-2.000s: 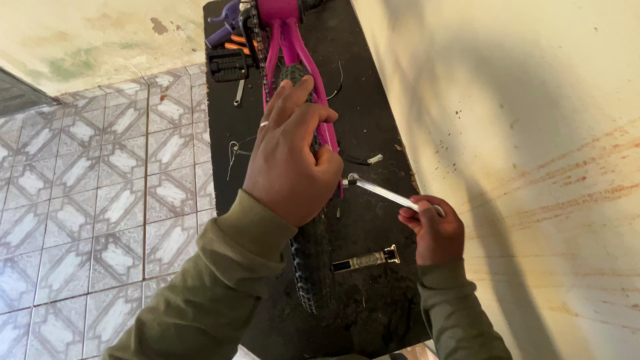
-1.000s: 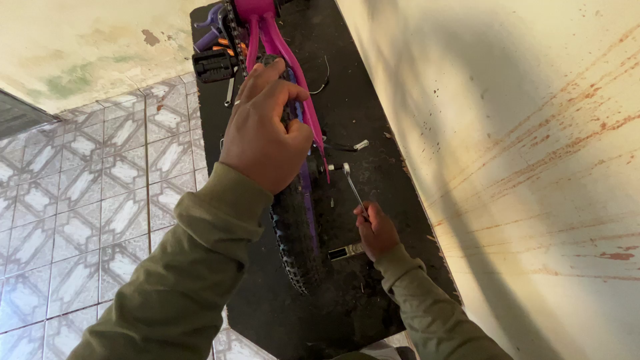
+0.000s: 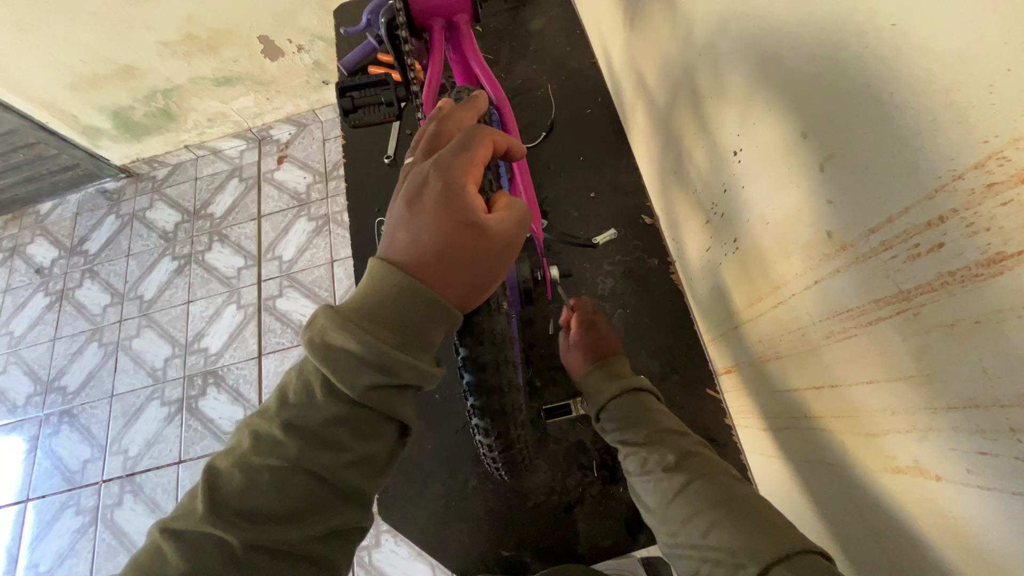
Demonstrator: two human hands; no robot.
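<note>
My left hand [image 3: 460,208] lies over the bicycle's knobby rear tire [image 3: 484,400] and beside the pink frame stay [image 3: 518,164], its fingers spread and bent around the tire's top. My right hand [image 3: 590,336] grips a metal wrench [image 3: 563,294], mostly hidden by the fingers. The wrench's far end meets the axle nut [image 3: 554,274] at the tip of the pink stay. A purple rim [image 3: 514,336] shows along the tire's right side.
A black pedal [image 3: 370,101] and chain [image 3: 410,60] are at upper left, near orange-handled pliers [image 3: 386,70] and another wrench [image 3: 391,144]. A cable end [image 3: 606,237] and a metal-and-black part [image 3: 562,410] lie on the dark board [image 3: 448,520]. A wall rises at right.
The wrench in my right hand has swung round the axle from pointing right to pointing down toward me, and my right hand has moved left. My left hand stays on the wheel.
</note>
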